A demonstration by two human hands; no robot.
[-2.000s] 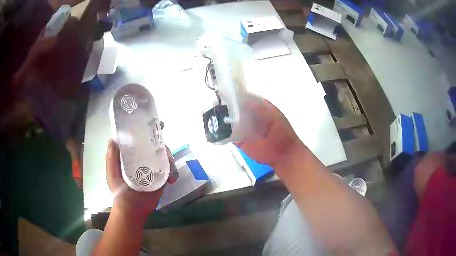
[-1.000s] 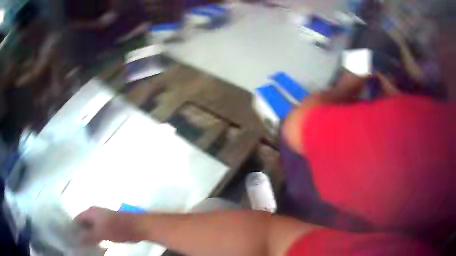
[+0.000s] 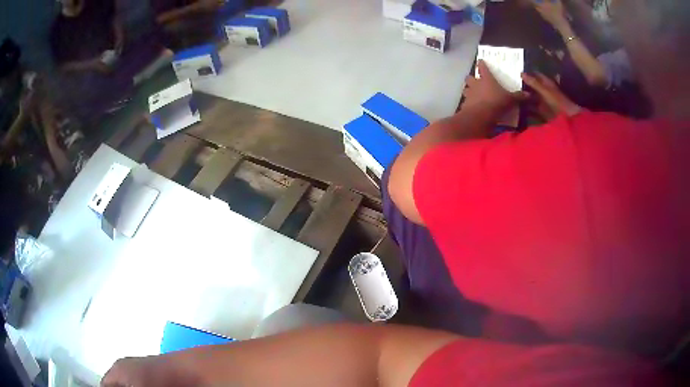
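My right hand (image 3: 135, 373) is at the bottom left, cut off by the lower edge, over the white sheet (image 3: 219, 257). Its fingers are mostly out of view, and what it holds cannot be told. A pale, translucent edge (image 3: 60, 373) shows left of it. My left hand is not in view. A blue carton (image 3: 193, 337) lies just beyond my right forearm, partly covered by it. An open carton (image 3: 110, 193) with a raised flap stands on the sheet's far left part. A white oval part (image 3: 373, 287) with patterned ends lies beside the pallet.
A person in a red shirt (image 3: 529, 227) sits close on the right, holding a white printed item (image 3: 501, 66). Two blue cartons (image 3: 374, 148) stand by that person. Wooden pallet slats (image 3: 333, 234) border the sheet. The pale table (image 3: 333, 68) bears several cartons. Others sit at the far left.
The view has swung right from the sheet toward the neighbouring table and person, and is now sharper. The oval device and opened body seen in my hands earlier no longer show clearly; my left hand has left view.
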